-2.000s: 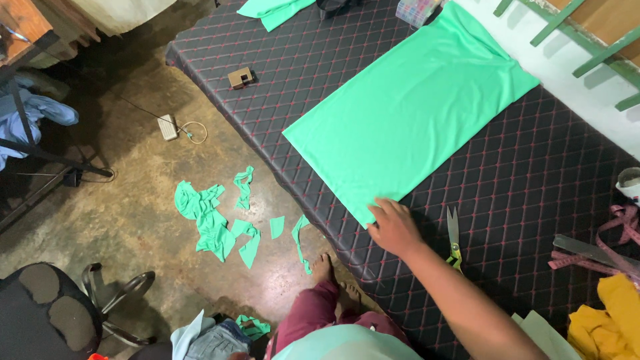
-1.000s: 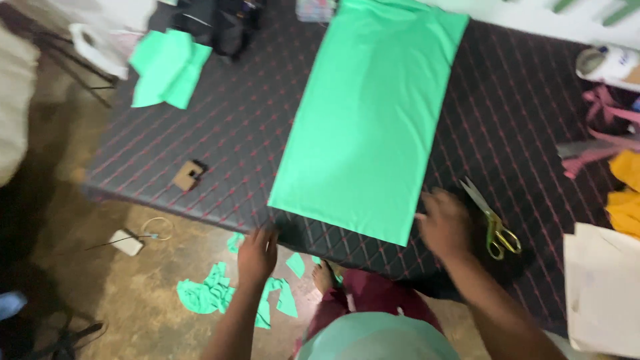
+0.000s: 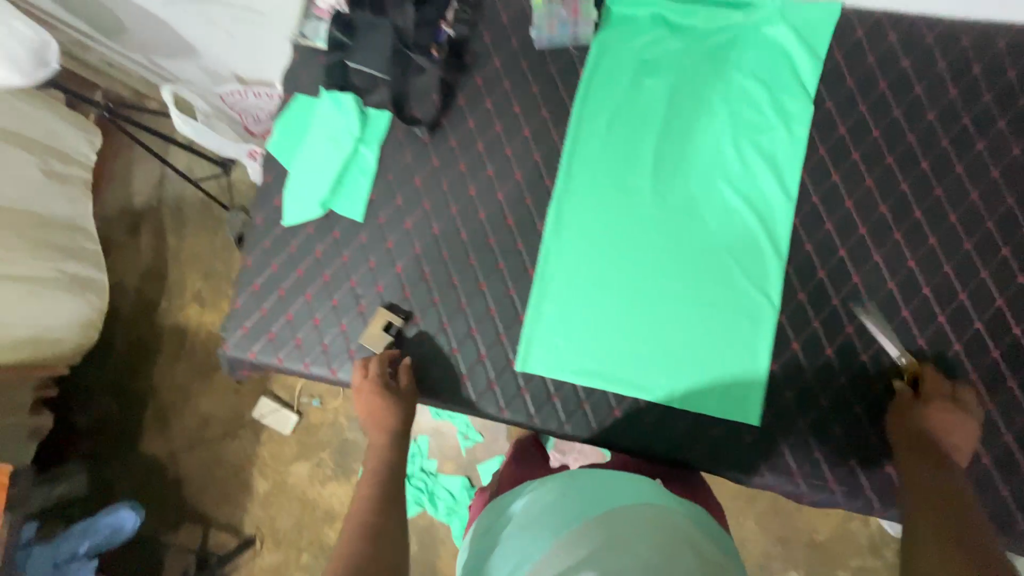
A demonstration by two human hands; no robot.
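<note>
A long folded piece of mint-green fabric (image 3: 664,216) lies flat on the dark quilted table cover (image 3: 472,240). My right hand (image 3: 936,412), right of its near end, grips the yellow-green handles of the scissors (image 3: 884,332), whose blurred blades point up and left. Near the table's front edge, my left hand (image 3: 386,388) has its fingertips beside a small tan block with a black part (image 3: 382,330); whether they touch it cannot be told. A smaller piece of green fabric (image 3: 328,156) lies at the upper left.
Black straps and a black bag-like item (image 3: 392,60) lie at the back left, near a patterned item (image 3: 562,22). Green scraps (image 3: 436,488) and a white box with a cord (image 3: 276,414) are on the floor. A black metal stand (image 3: 152,144) is beyond the table's left end.
My right hand has moved right from the fabric's near corner and taken hold of the scissors. My left hand has moved left along the front edge to the tan block.
</note>
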